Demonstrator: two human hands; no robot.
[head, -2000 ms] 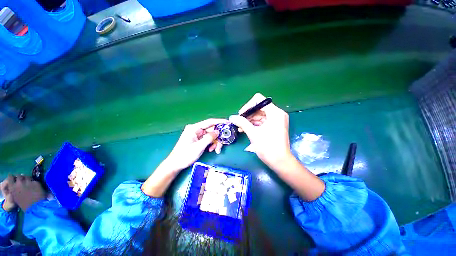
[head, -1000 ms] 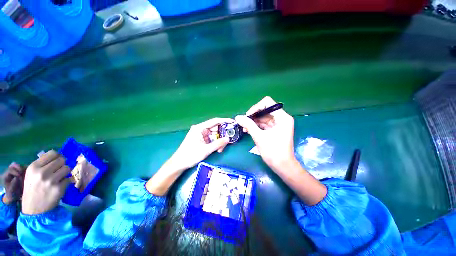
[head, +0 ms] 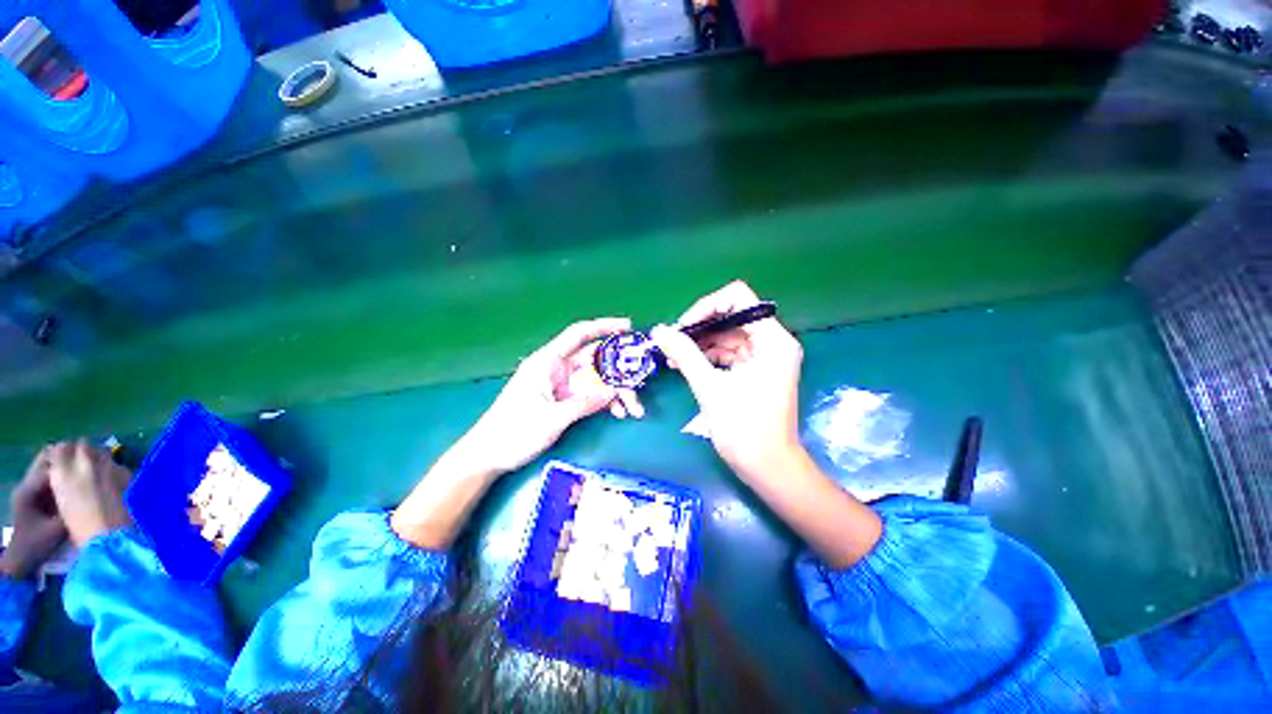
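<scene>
My left hand (head: 544,391) holds a small round electronic unit (head: 626,360), dark and silver, face up at mid-view. My right hand (head: 746,374) grips dark pen-like tweezers (head: 731,320) at the unit's right edge; their tip is too small to make out. A small white scrap (head: 696,424) shows below my right fingers. The blue parts bin (head: 533,586) stands in front of me, below my hands, with pale pads (head: 621,541) loose in it. Hair covers its near edge.
Crumpled clear film (head: 858,427) and a dark stick-like tool (head: 964,458) lie at right. A ribbed tray stack (head: 1216,335) stands far right. A neighbour's hands (head: 70,498) are beside another blue bin (head: 179,488) at left. Red bins (head: 949,28) and a tape roll (head: 307,84) are beyond the belt.
My hands stay together at the unit, which has turned slightly between my left fingers. The neighbour's hand moved up over the left bin, then back left beside it. The view has shifted slightly.
</scene>
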